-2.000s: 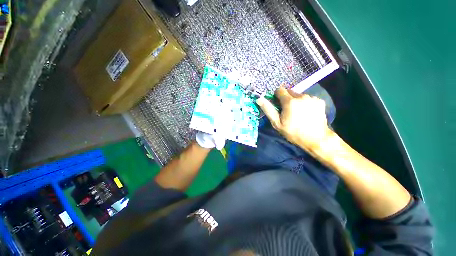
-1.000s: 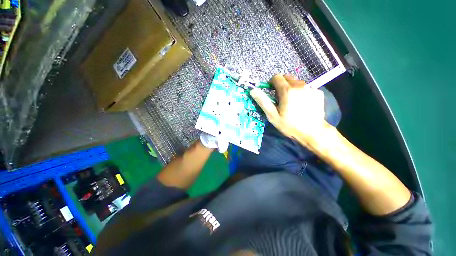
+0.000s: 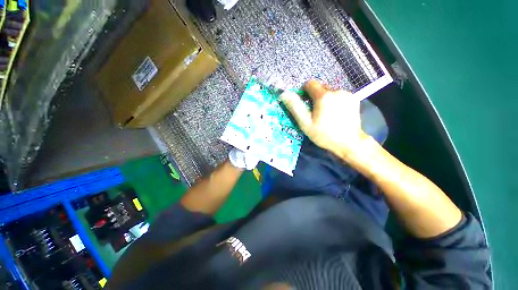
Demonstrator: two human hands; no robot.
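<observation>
The circuit board panel [image 3: 261, 127] is held tilted over the near edge of the mesh tray, its green-and-white solder side up. My left hand [image 3: 243, 159], in a white glove, grips the panel's lower left edge; its fingers under the panel are hidden. My bare right hand [image 3: 329, 116] is closed around the green-handled side cutters [image 3: 307, 96]. The cutters' jaws are blurred at the panel's upper right edge, and whether they touch a lead cannot be told.
The wire mesh tray [image 3: 372, 85] is covered with fine grey clippings. A cardboard box [image 3: 156, 68] stands at its left side. A blue rack [image 3: 85, 235] with black parts is at lower left. A green surface [image 3: 460, 73] with a curved metal edge runs along the right.
The cutters and my right hand have moved slightly left along the panel's upper right edge. The panel has shifted a little right and down in view since the first frame.
</observation>
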